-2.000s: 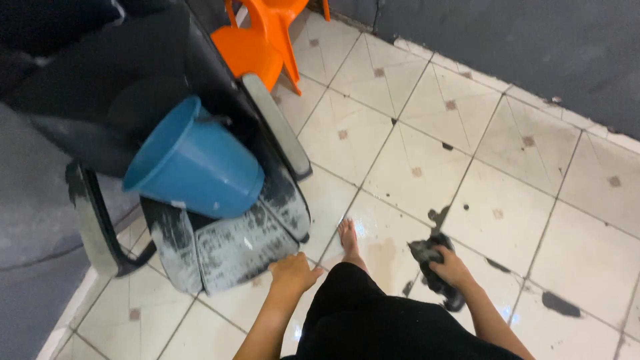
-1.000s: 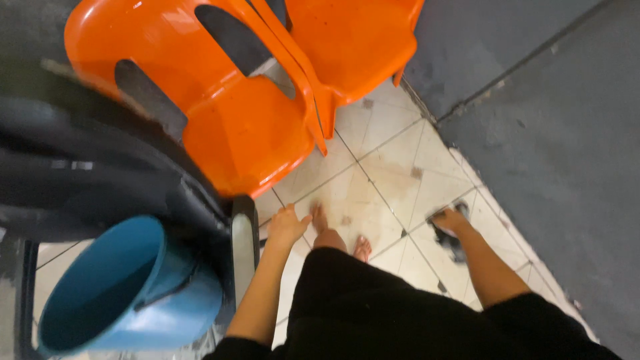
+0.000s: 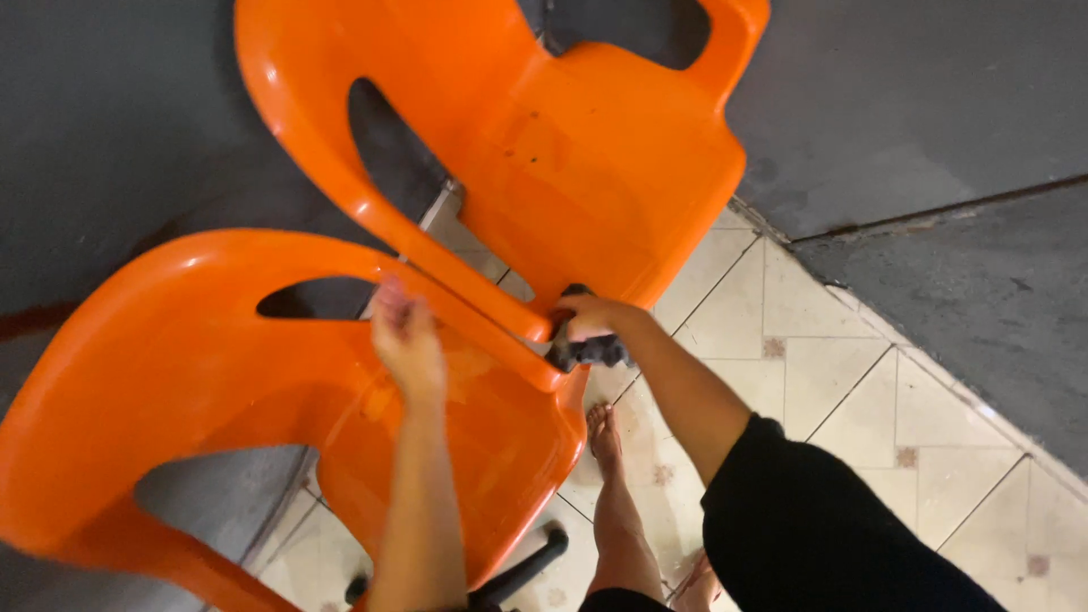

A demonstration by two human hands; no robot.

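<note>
Two orange plastic armchairs stand side by side with their armrests close together, the near chair at lower left and the far chair above it. My right hand grips a dark, wet-looking cloth at the front ends of the two adjoining armrests. Blurred, my left hand is over the near chair's armrest, its fingers partly curled; nothing shows in it, and whether it touches the armrest is unclear. Small dark specks mark the far chair's seat.
Dark grey walls rise behind the chairs and at the right. Pale tiled floor lies beneath. A black chair-base leg shows below the near chair, close to my bare feet.
The view has shifted to the orange chairs; the blue bucket and worn black chair seat have left it. My right hand has moved with the dark cloth from above the floor to the armrests.
</note>
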